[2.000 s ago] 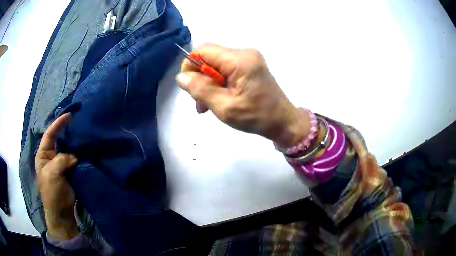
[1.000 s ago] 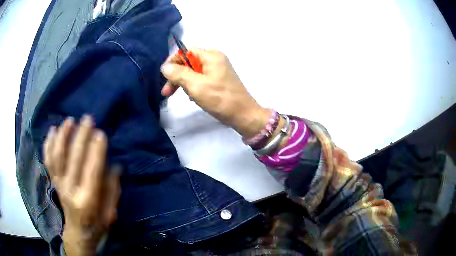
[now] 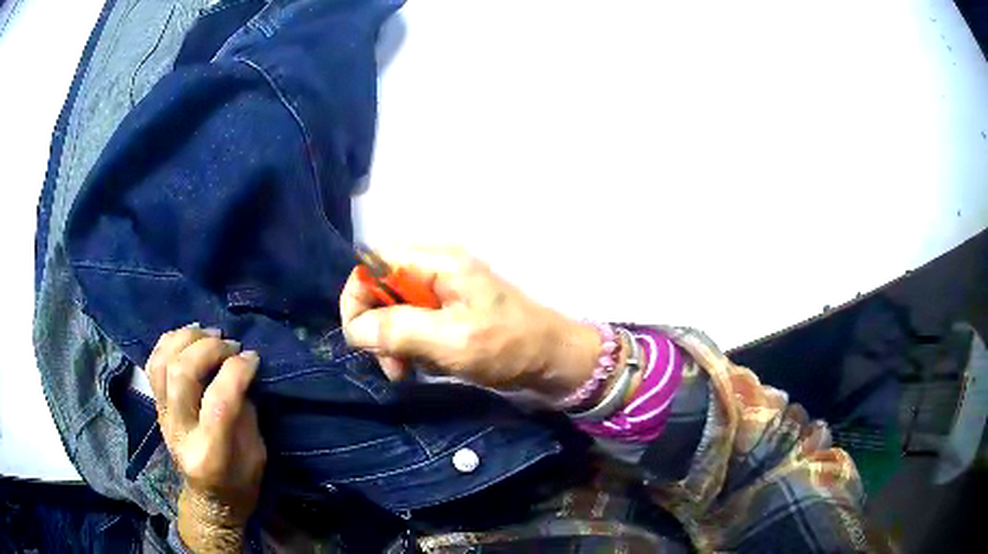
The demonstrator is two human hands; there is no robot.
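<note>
The dark blue denim jacket (image 3: 217, 162) lies across the left half, its paler grey-blue wrong side showing along the far left. A band with one silvery button (image 3: 465, 460) lies at its near end. My left hand (image 3: 208, 406) is at the near left part, its curled fingertips on the denim; the thumb is hidden. My right hand (image 3: 460, 325) is closed around the orange-red snips (image 3: 399, 284), with the short metal blades pointing up and left beside the jacket's right edge. The fingers of my right hand touch the denim near a seam.
The jacket lies on a white curved-edge table (image 3: 672, 162). Other dark cloth (image 3: 60, 519) is at the lower left. Dark clutter (image 3: 921, 379) is below the table edge at the right. My plaid sleeve (image 3: 748, 454) crosses the near edge.
My right hand has moved down toward me with the snips. My left hand has turned from flat to curled on the denim, lower down. The jacket's near end has been spread right, showing the buttoned band.
</note>
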